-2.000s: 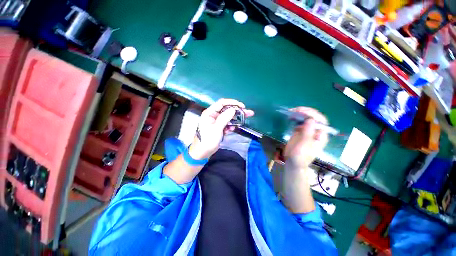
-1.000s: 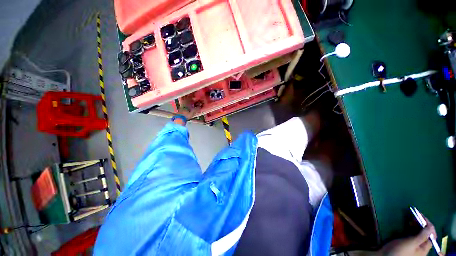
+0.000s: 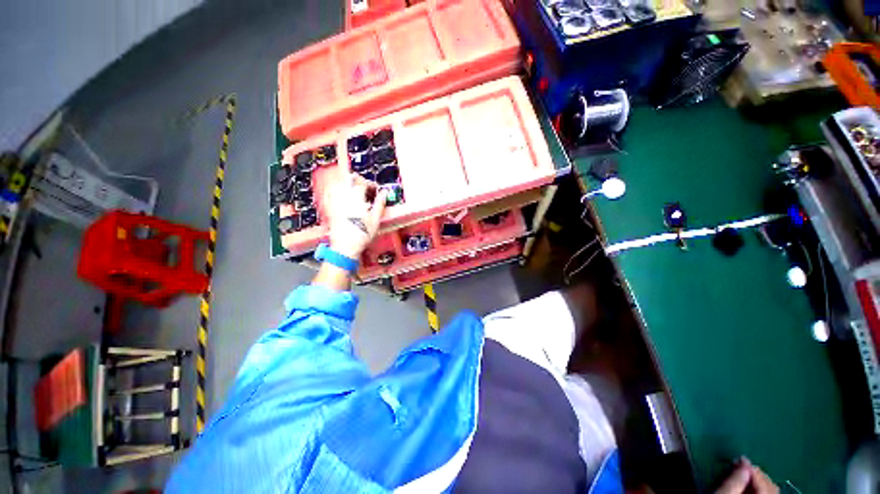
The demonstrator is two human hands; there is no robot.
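My left hand (image 3: 349, 210) reaches over the pink-red foam tray (image 3: 473, 145) on the cart. Its fingertips touch a dark watch-like unit with a green spot (image 3: 393, 194), at the lower end of a block of several dark units (image 3: 374, 154); whether they grip it I cannot tell. More dark units (image 3: 297, 188) lie to the left, partly behind the hand. My right hand (image 3: 748, 479) is at the bottom edge, over the green bench, mostly cut off. Its fingertips are close together; what they hold cannot be made out.
The green-matted bench (image 3: 695, 328) carries a white strip (image 3: 666, 239), white discs (image 3: 612, 188) and a wire reel (image 3: 603, 111). Lower cart shelves hold more units. Another pink-red tray (image 3: 386, 68) lies behind. A red stool (image 3: 145, 253) and another cart (image 3: 145, 400) stand left.
My left hand, out of view a second ago, now reaches onto the foam tray. My right hand has moved lower and left in view, and its pen-like stick no longer shows clearly.
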